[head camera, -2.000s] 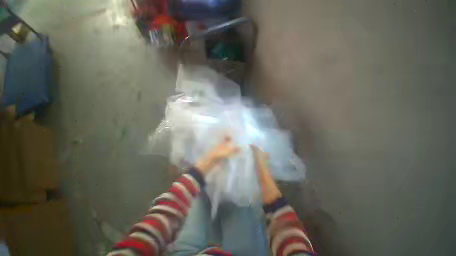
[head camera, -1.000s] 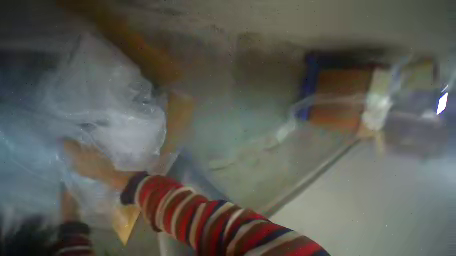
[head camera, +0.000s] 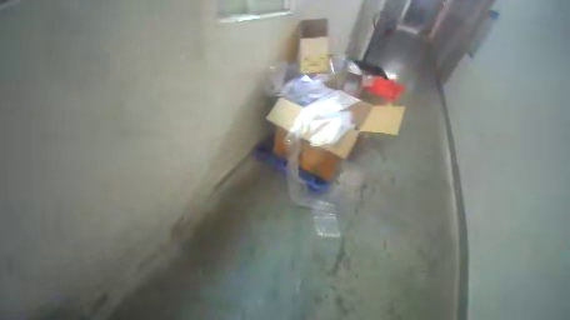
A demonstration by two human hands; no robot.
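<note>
Neither of my hands is in the picture. Ahead of me an open cardboard carton (head camera: pixel 325 164) stands with its flaps spread, on a blue base (head camera: pixel 269 157). A crumpled white mass of plastic wrapping (head camera: pixel 331 122) fills its top. A long clear strip of wrapping (head camera: pixel 294 181) hangs over the near side and trails onto the floor. The picture is blurred, so finer detail does not show.
Behind the carton are a smaller open box (head camera: pixel 314 53), more clear bags and a red item (head camera: pixel 387 89) on the right. A pale wall (head camera: pixel 125 112) runs along the left and another wall (head camera: pixel 519 162) along the right. The grey-green floor (head camera: pixel 275 269) lies between them.
The view has swung from my lap and the floor to the passage. Both hands and the white plastic they were on have left the picture. The carton now shows upright near the centre.
</note>
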